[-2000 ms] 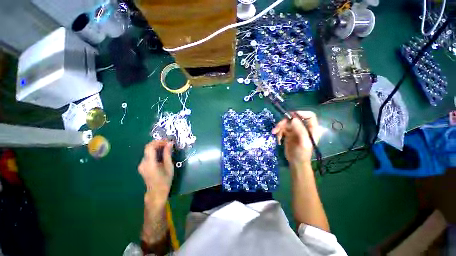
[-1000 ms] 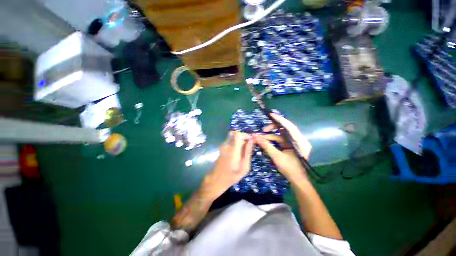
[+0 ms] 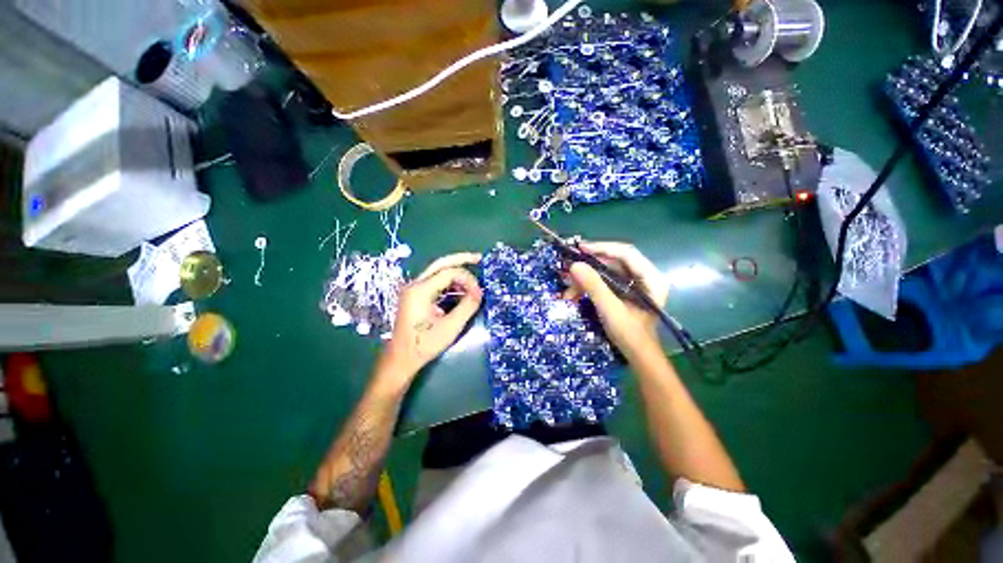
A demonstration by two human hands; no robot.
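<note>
The blue PCB panel (image 3: 550,352) lies flat at the bench's front edge, between my hands. My right hand (image 3: 618,288) grips the black soldering iron (image 3: 599,267) over the panel's upper right part; the iron's thin tip points up and left, beyond the panel's top edge. My left hand (image 3: 431,316) is at the panel's upper left edge, its thumb and forefinger curled close together; whether a small part is pinched there is too small to tell. The pile of white wired discs (image 3: 365,293) lies just left of my left hand.
A blue panel stack (image 3: 627,110) with trailing white leads lies at the back, beside a metal box (image 3: 759,148) with a red light. A wooden box (image 3: 440,121), tape ring (image 3: 372,176) and white device (image 3: 105,170) stand back left. Black cable (image 3: 737,357) loops at right.
My hands met over the panel one second ago; now they are apart. My left hand has moved left to the panel's edge. The iron stays in my right hand. The view has shifted slightly.
</note>
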